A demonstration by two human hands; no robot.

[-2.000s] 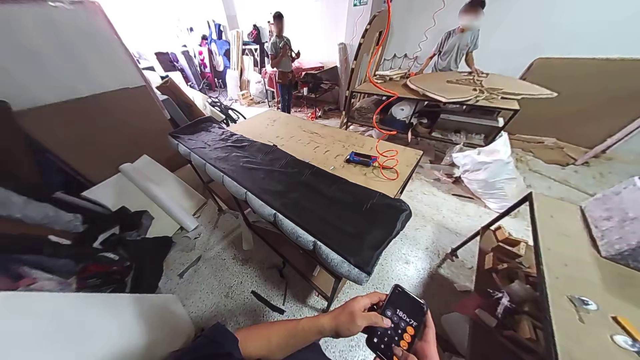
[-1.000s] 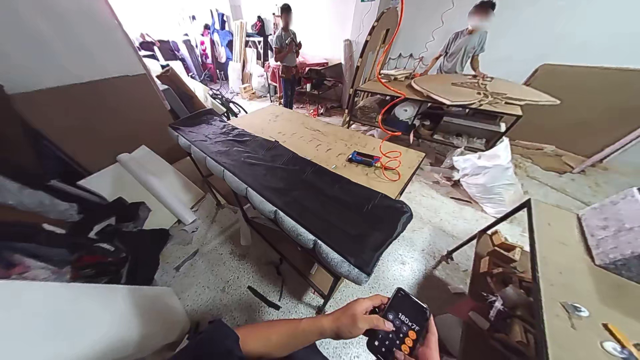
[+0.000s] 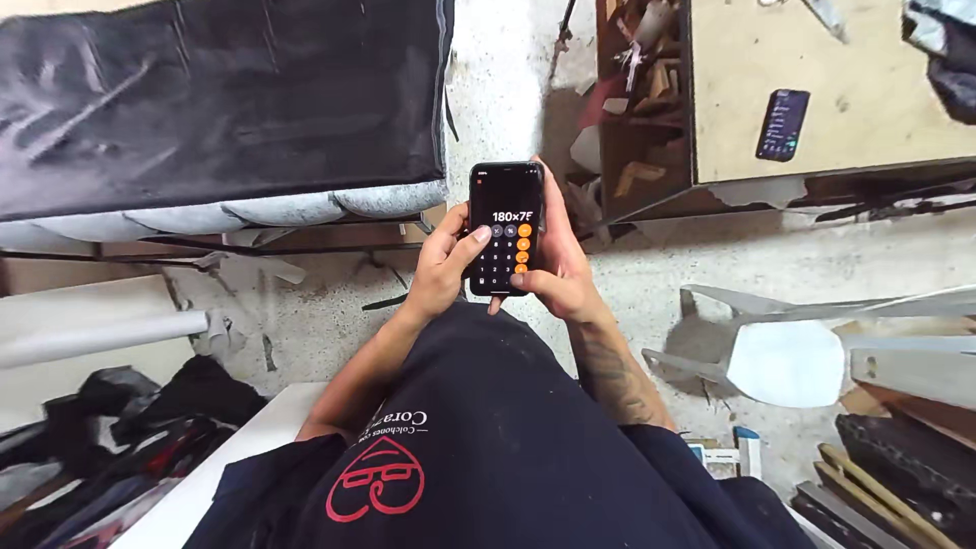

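Observation:
A black smartphone (image 3: 505, 194) with a calculator on its screen is held upright between both my hands, above my lap. My left hand (image 3: 442, 263) grips its left edge, the thumb over the upper left keys. On the right edge my right hand (image 3: 563, 263) closes round the phone, its thumb at the lower right keys and some fingers hidden behind. To the upper left lies black sheet material (image 3: 229, 107) over a padded, ribbed grey piece (image 3: 282, 207). A second phone (image 3: 783, 125), its screen lit, lies on the wooden tabletop (image 3: 732, 145) at the upper right.
Under the tabletop is a shelf of wood offcuts (image 3: 640, 179). A white roll (image 3: 99, 339) and a pile of dark cloth (image 3: 152, 412) are at the left. On the right stand a white-seated stool (image 3: 785, 364) and stacked boards (image 3: 884, 488). Dark strips lie on the speckled floor (image 3: 328, 328).
The view has tipped sharply down to my lap and hands. Both hands still hold the phone, which showed a calculator before too.

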